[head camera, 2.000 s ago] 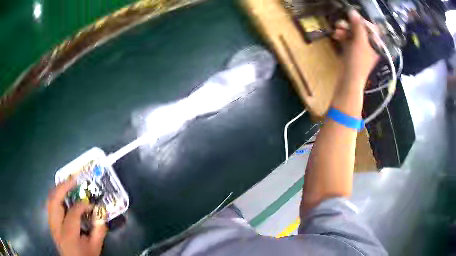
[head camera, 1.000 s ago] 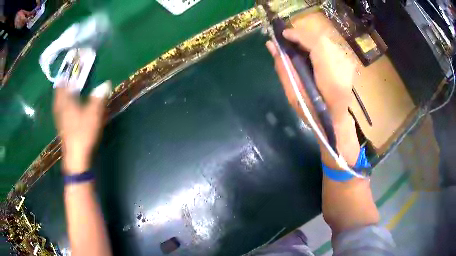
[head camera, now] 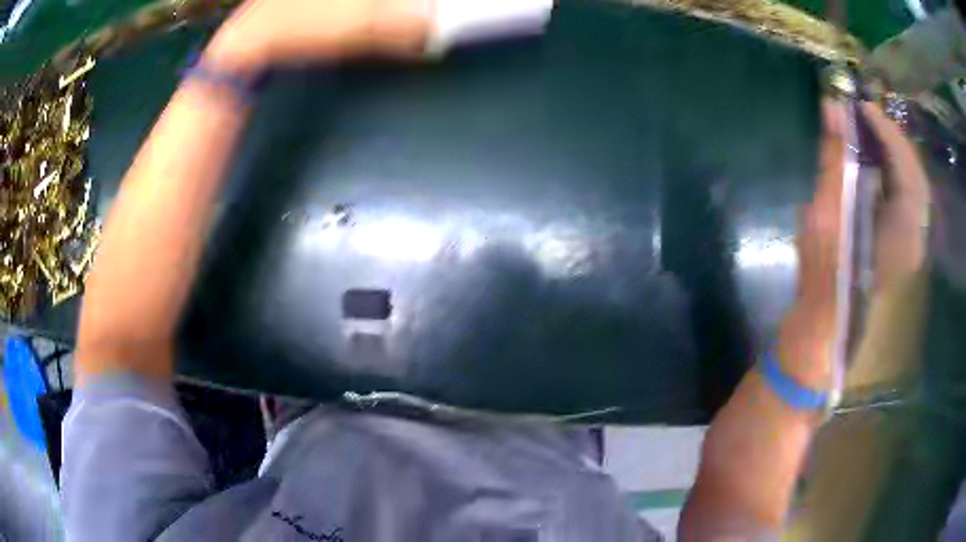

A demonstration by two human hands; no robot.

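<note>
My left hand (head camera: 355,26) is at the top edge of the picture, blurred and partly cut off. It is at one end of a white socket housing (head camera: 493,19) that lies over the far part of the dark green table (head camera: 508,349); the housing's contents do not show. My right hand (head camera: 863,212) is at the right side, blurred, closed around the dark handle of the soldering iron (head camera: 868,148), with its pale cable running down past the blue wrist strap (head camera: 792,381). The iron points away from me.
A heap of brass contact strips (head camera: 42,180) lies at the left end of the table. A small dark rectangular piece (head camera: 367,304) lies near the front. The worn rail (head camera: 768,23) and a strip of brighter green conveyor run along the far edge. A blue object (head camera: 23,386) is below left.
My left hand has come from the conveyor at the upper left to the far middle, now with a white housing. My right hand still holds the iron and appears further right; the view has turned.
</note>
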